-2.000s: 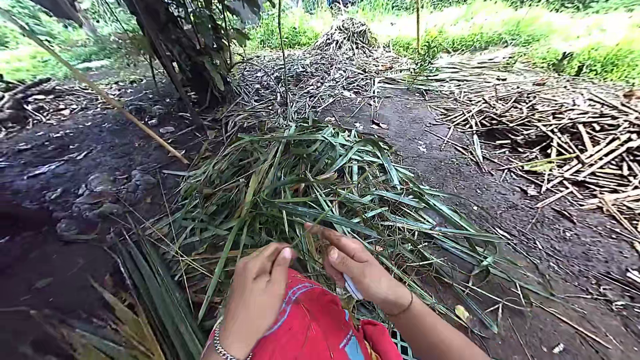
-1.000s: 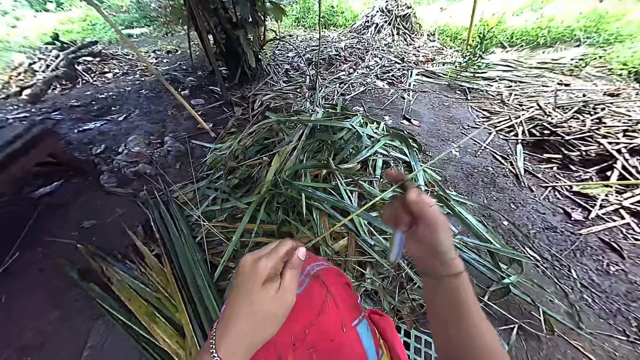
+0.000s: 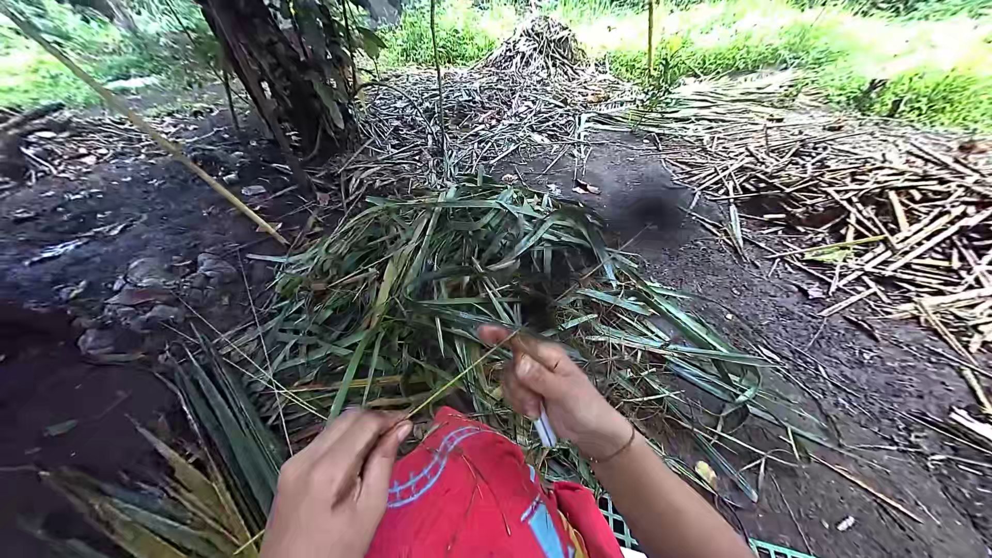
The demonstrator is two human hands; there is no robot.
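My left hand, low in the centre, pinches one end of a thin green-yellow leaf midrib. The strip runs up to the right to my right hand, whose fingers are curled round a small knife with a pale handle; most of its blade is hidden or blurred. Both hands are above the red cloth over my lap. Just beyond them lies a heap of green leaf strips. Long uncut palm leaflets lie at the lower left.
A bamboo pole slants down to the ground at the left, near a tree trunk. Dry stalks are piled at the right, with another dry heap far back. Part of a green plastic crate shows under the cloth.
My right hand has come back down and left, nearer my left hand, after being farther out along the strip. My left hand keeps its pinch near the lap.
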